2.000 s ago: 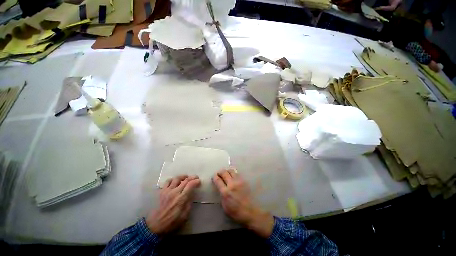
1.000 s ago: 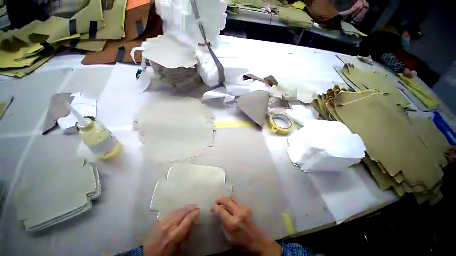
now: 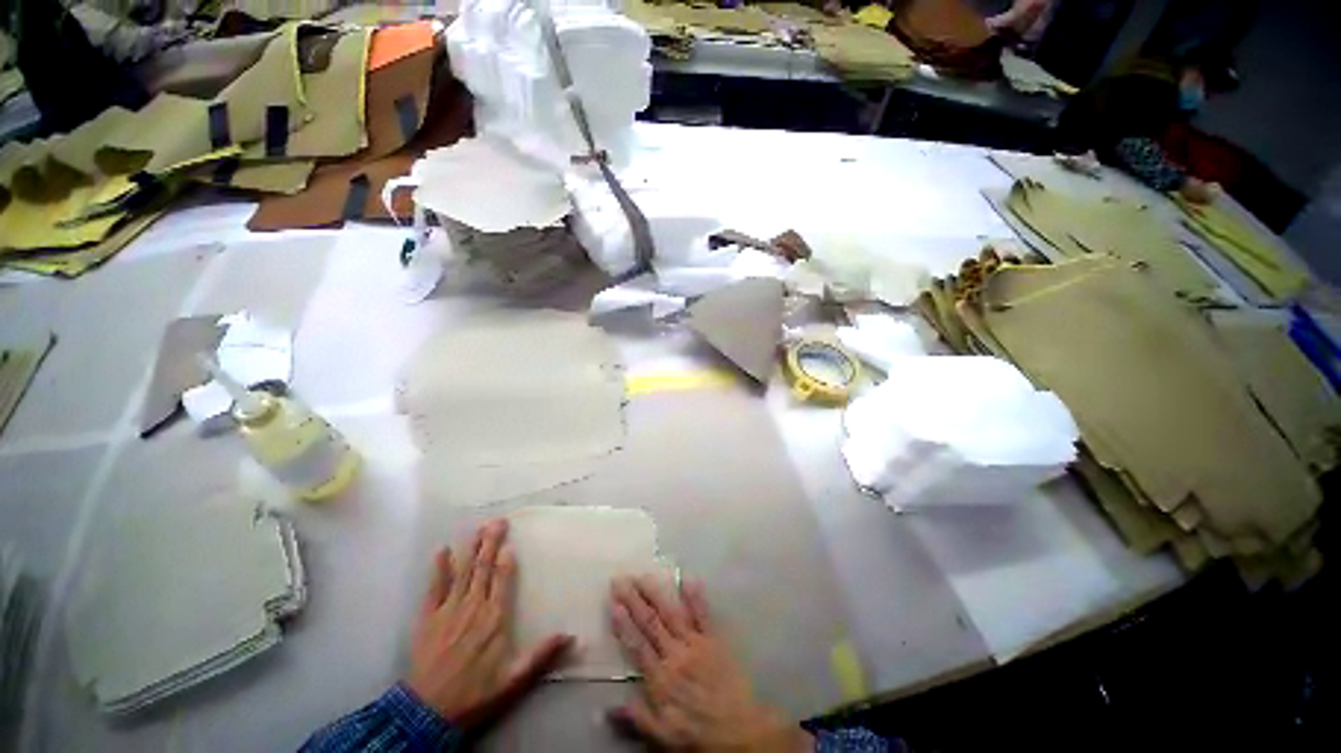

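A grey-beige cut panel with notched edges lies flat on the table in front of me. My left hand is bare and lies palm down over the panel's left edge, fingers spread. My right hand lies palm down over its lower right part, fingers slightly apart. The hands hide the panel's side edges. Another grey-beige panel lies flat just beyond it. The glue bottle lies tilted at the left, its nozzle pointing up and left.
A pile of finished panels is at left. A white backing stack, tape roll and scraps are at right. A tied white bundle stands behind. Olive-tan panels fan out at far right. A person's hand shows beyond.
My hands have opened from bunched fingers near the panel's middle to flat palms. My left hand has moved outward and forward over the left edge. The camera view has shifted.
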